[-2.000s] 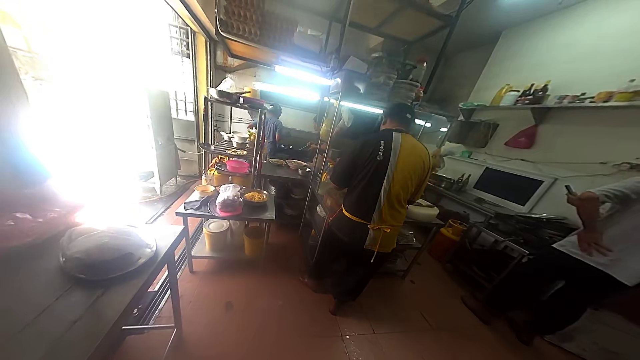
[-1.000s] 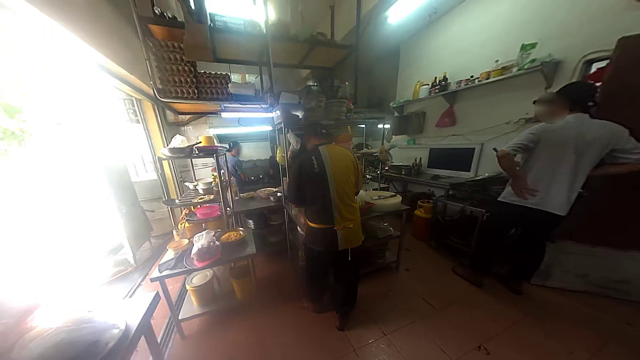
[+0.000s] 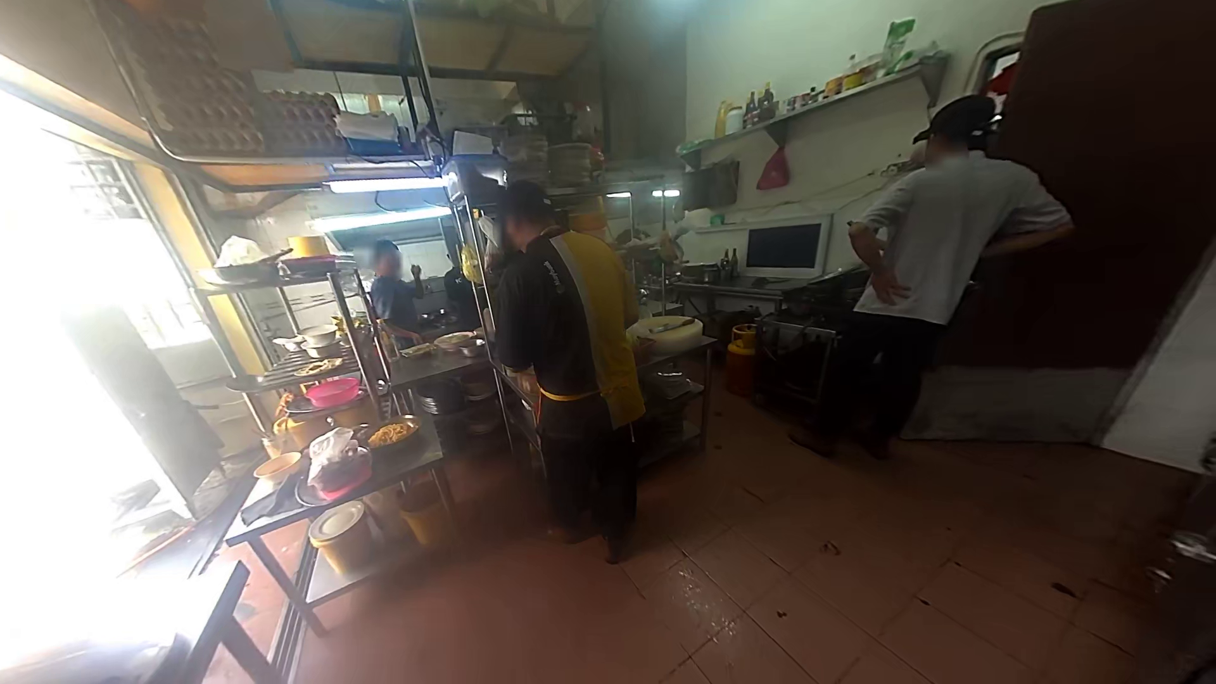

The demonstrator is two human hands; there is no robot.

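Observation:
Neither my left hand nor my right hand shows in the head view. On the left, a steel table [image 3: 318, 494] bears a metal bowl of noodle-like yellow food [image 3: 392, 434], a plastic bag [image 3: 334, 454] on a pink dish and an orange bowl [image 3: 277, 465]. A lidded bucket [image 3: 340, 535] stands on its lower shelf. Behind it a metal rack [image 3: 294, 377] holds pans, dishes and a pink basin [image 3: 332, 391]. A knife-like tool lies on a thick round white board [image 3: 668, 334] beyond the nearest person.
A person in a black and yellow shirt [image 3: 579, 323] stands mid-view, back turned. Another in a grey shirt [image 3: 940, 237] stands at right by a dark stove [image 3: 793, 351]. A third [image 3: 392, 294] is farther back. An orange gas cylinder [image 3: 743, 361] stands on the tiled floor [image 3: 760, 560].
The view has swung right. The person in the grey shirt, earlier facing more sideways with one arm raised, now stands with back turned and hands near the hips.

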